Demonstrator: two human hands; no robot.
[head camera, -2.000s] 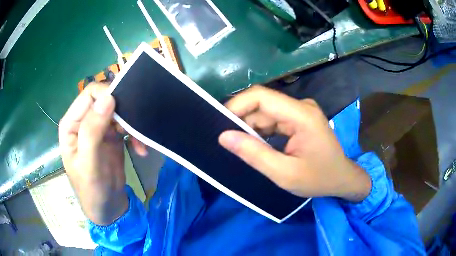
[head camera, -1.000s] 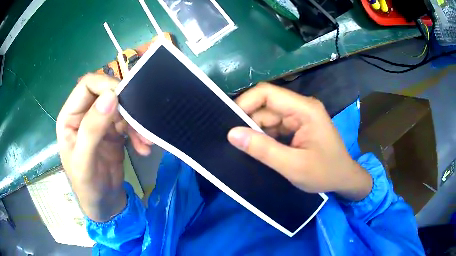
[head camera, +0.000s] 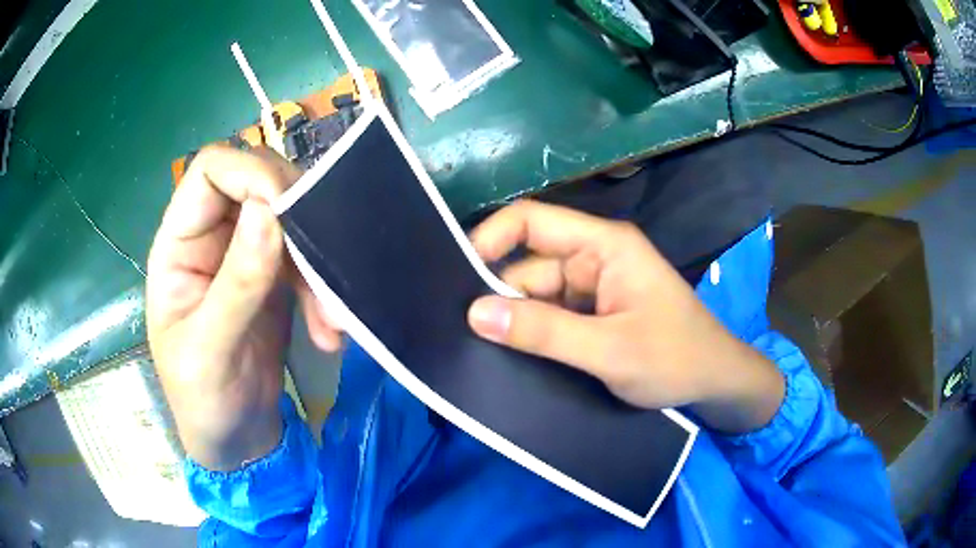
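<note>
A long, thin panel (head camera: 417, 289) with a black centre and white border is held in the air above my lap, slightly bent. My left hand (head camera: 230, 278) pinches its upper left corner between thumb and fingers. My right hand (head camera: 599, 310) grips its right long edge near the middle, thumb on the black face and fingers partly hidden behind it. Both hands are bare.
Orange fixture (head camera: 310, 123) with two thin white sticks lies on the green bench (head camera: 118, 128) beyond the panel. A film-covered panel (head camera: 450, 54) lies behind it. Red bin (head camera: 845, 37) with yellow pieces and black cables are at upper right. Open cardboard box (head camera: 867, 321) is at right; printed sheet (head camera: 134, 439) at lower left.
The panel bends more and its upper end has shifted right, uncovering more of the orange fixture. My left hand has moved slightly right with the corner. My right hand still grips the edge.
</note>
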